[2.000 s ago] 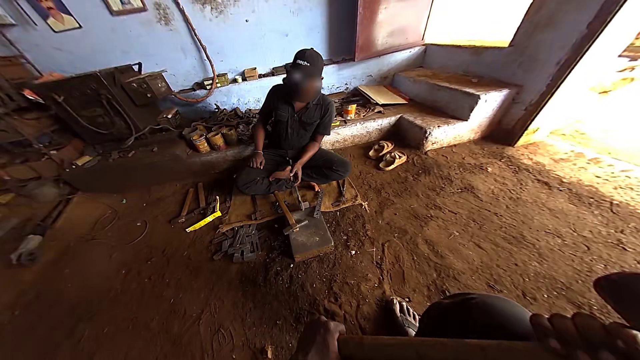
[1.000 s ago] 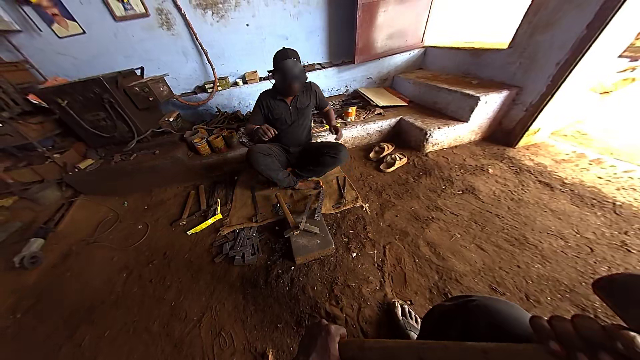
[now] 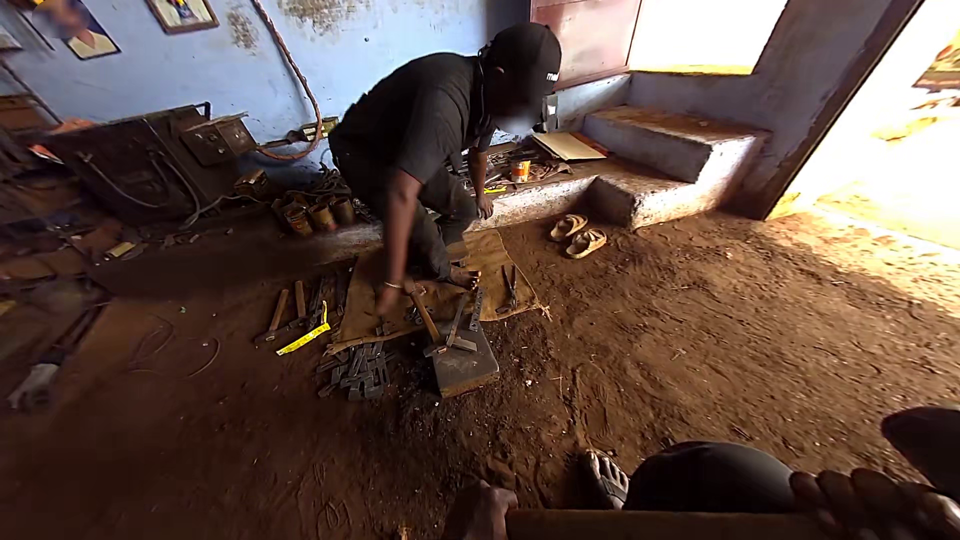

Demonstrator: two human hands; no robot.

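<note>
At the bottom edge, a wooden bar [image 3: 660, 525] runs sideways in front of me. My left hand [image 3: 480, 510] is closed round its left end. My right hand [image 3: 870, 499] rests with curled fingers over its right part; whether it grips firmly is partly cut off by the frame. Ahead, a metal block [image 3: 466, 364] on the ground carries a hammer [image 3: 425, 315] and a square-like metal tool [image 3: 459, 330]. A heap of small metal pieces [image 3: 364, 371] lies left of the block. A sackcloth [image 3: 491, 259] spreads behind, with tongs-like tools [image 3: 511, 285] on it.
A co-worker [image 3: 420, 120] in dark clothes leans over the sackcloth, one arm reaching down. Yellow tape [image 3: 304, 339] and more hammers [image 3: 279, 309] lie left. Sandals [image 3: 585, 241] stand before concrete steps [image 3: 667, 142]. Metal equipment [image 3: 127, 165] lines the left wall.
The co-worker has risen from sitting cross-legged to a bent-over crouch, with one arm reaching toward the tools and the other on the ledge. My hands have stayed at the bar.
</note>
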